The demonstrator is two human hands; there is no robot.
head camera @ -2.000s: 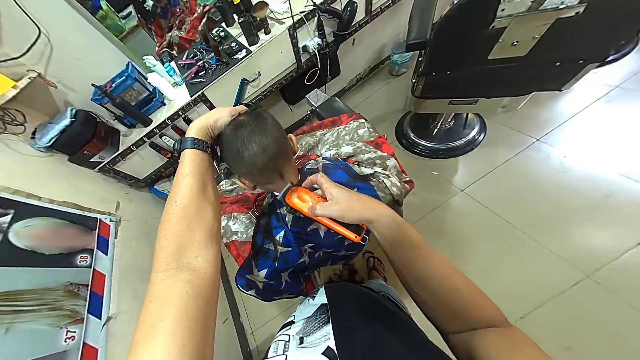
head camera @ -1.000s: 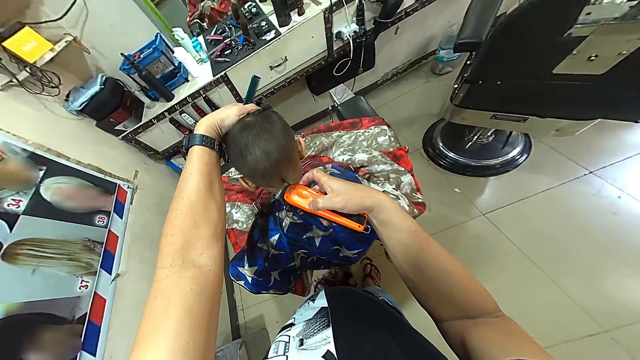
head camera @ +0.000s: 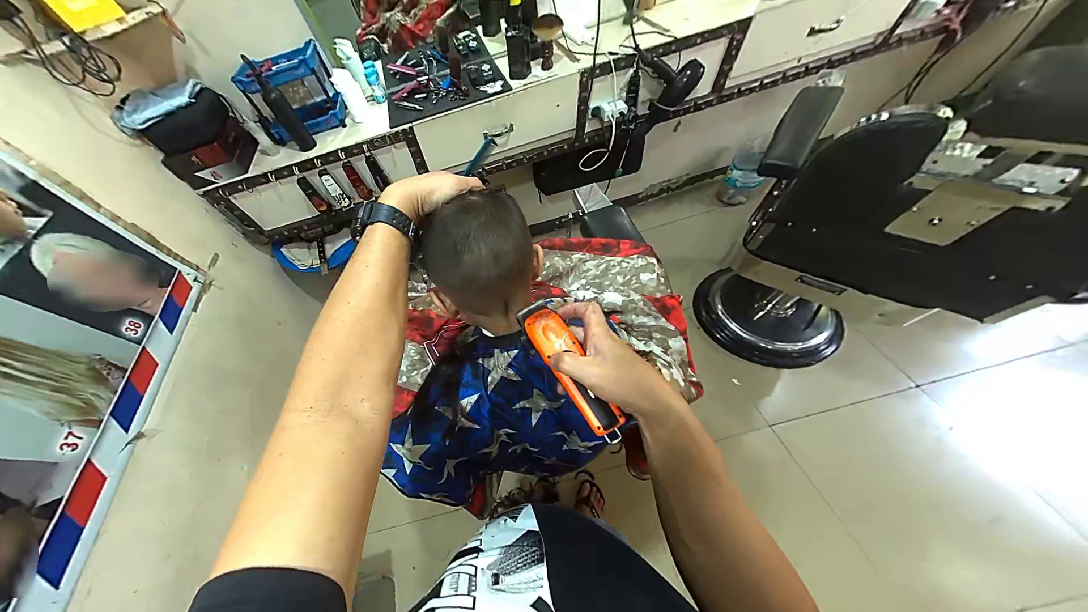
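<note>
My right hand [head camera: 603, 357] grips an orange and black hair clipper [head camera: 563, 348], its blade end beside the neck of a seated person [head camera: 478, 255] with short-cropped hair. On top of that person's head rests my left hand [head camera: 438, 194], a black watch on its wrist. A teal comb [head camera: 481, 155] sticks up beyond the left fingers; the hand seems to hold it, though the grip is hidden. A barber cape [head camera: 501, 408] with white stars on blue, plus red and camouflage-patterned parts, covers the person's shoulders and body.
Ahead runs a counter [head camera: 544, 93] with a black mat [head camera: 484, 89] of small tools, bottles and a blue basket [head camera: 293, 89]. A hair dryer [head camera: 680, 83] and several clippers hang on its front. A black barber chair [head camera: 858, 204] stands right; a framed poster [head camera: 110, 340] is left.
The clipper has stayed near the neck and now points more steeply up toward the head. The left hand remains on the head. The view has shifted slightly.
</note>
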